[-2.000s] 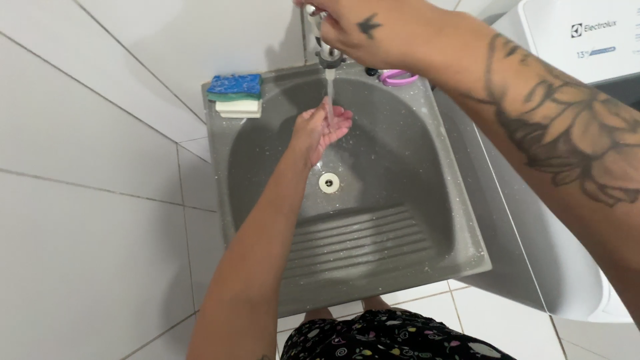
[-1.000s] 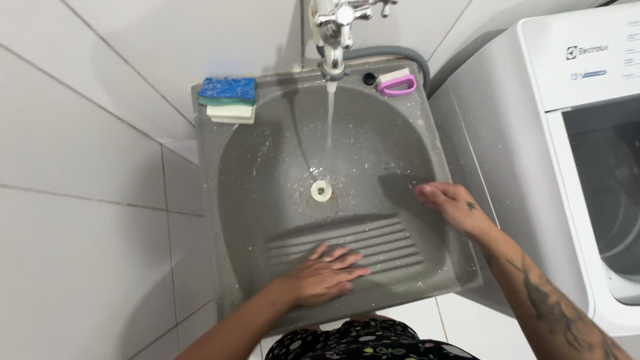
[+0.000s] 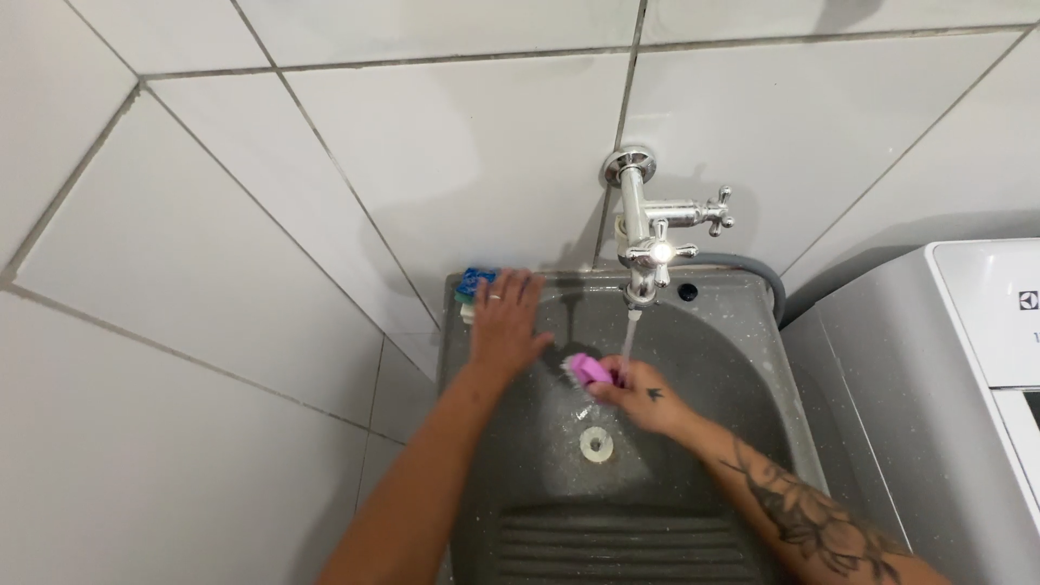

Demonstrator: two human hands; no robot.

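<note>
My right hand (image 3: pixel 642 394) is closed around a pink scrub brush (image 3: pixel 590 370), its pale bristles facing left, beside the stream falling from the chrome faucet (image 3: pixel 642 280). Over the back left corner of the grey laundry sink (image 3: pixel 691 341), my left hand (image 3: pixel 508 313) is spread at the soap and sponge. The blue-topped item (image 3: pixel 476 282) with a green layer lies on a white block (image 3: pixel 467 313); my fingers partly cover both. Whether they touch them is hard to tell. Below the brush is the pale round drain (image 3: pixel 596 444).
A black round plug (image 3: pixel 687 292) sits on the sink's back ledge, right of the faucet. A grey hose (image 3: pixel 768 280) curves behind that corner. The white washing machine (image 3: pixel 959 341) stands at the right, tiled walls behind and left. A ribbed washboard (image 3: pixel 617 540) forms the sink's front.
My right hand has taken hold of the pink brush, which lay on the back right ledge. My left hand has moved from the washboard to the back left corner. The view has shifted upward.
</note>
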